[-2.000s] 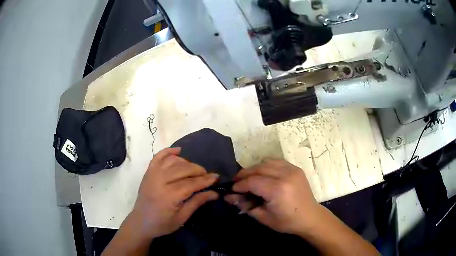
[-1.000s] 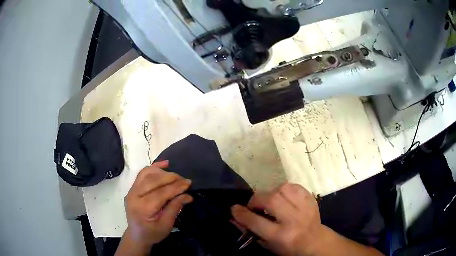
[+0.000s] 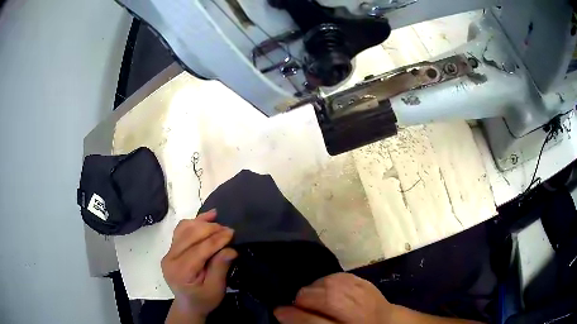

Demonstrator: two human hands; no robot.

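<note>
A floppy black fabric bag body [image 3: 272, 218] lies over the near edge of the table, its flat rounded panel spread on the surface and its lower part dark and hard to make out. My left hand [image 3: 201, 264] pinches its left edge between thumb and fingers. My right hand [image 3: 338, 302] holds its lower right part near the bottom of the picture, with the fingertips partly hidden by the fabric and the picture's edge. A small shiny spot shows on the fabric beside my left thumb.
A small black bag with a white patch [image 3: 125, 191] lies at the table's left edge. A thin dark thread [image 3: 198, 174] lies right of it. The sewing machine's arm [image 3: 443, 101], with a dark block [image 3: 359, 128] at its end, extends over the cream table [image 3: 329, 209]. Dark fabric lies below right.
My right hand has moved down and away from my left hand, and the black fabric is spread wider between them. The metallic item seen under my right hand earlier is out of sight.
</note>
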